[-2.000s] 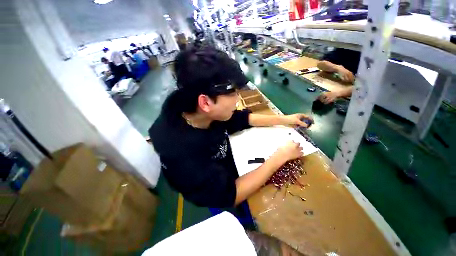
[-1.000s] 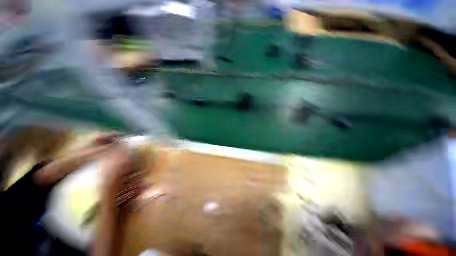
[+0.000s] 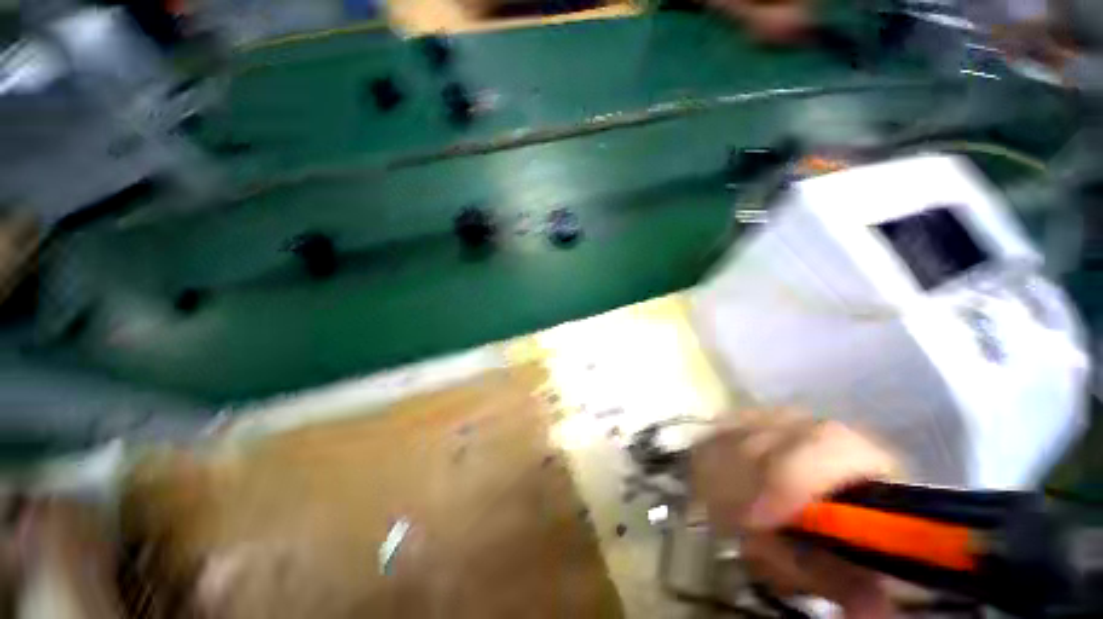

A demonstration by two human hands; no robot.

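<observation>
My right hand [image 3: 798, 490] is at the lower right, blurred, closed around the electric screwdriver [image 3: 901, 532], which has a black grip with a bright orange stripe. The grip points to the right. Metal parts near the tool's front show below and left of my fingers, too blurred to tell apart. My left hand cannot be made out. Several round black housings, one of them here [image 3: 474, 227], lie on the green conveyor belt [image 3: 399, 308] beyond the bench.
The white screw feeder [image 3: 847, 327] with a dark window stands at the right. Brown cardboard [image 3: 484, 484] and a yellowed sheet [image 3: 629, 363] with dark bits cover the bench. A small pale scrap [image 3: 393, 545] lies on the cardboard. Blurred skin-toned shapes show at the lower left edge.
The view has swung right, from the neighbouring worker to the bench, belt and screw feeder. My right hand with the orange-striped screwdriver now shows clearly; only a blurred orange patch showed before.
</observation>
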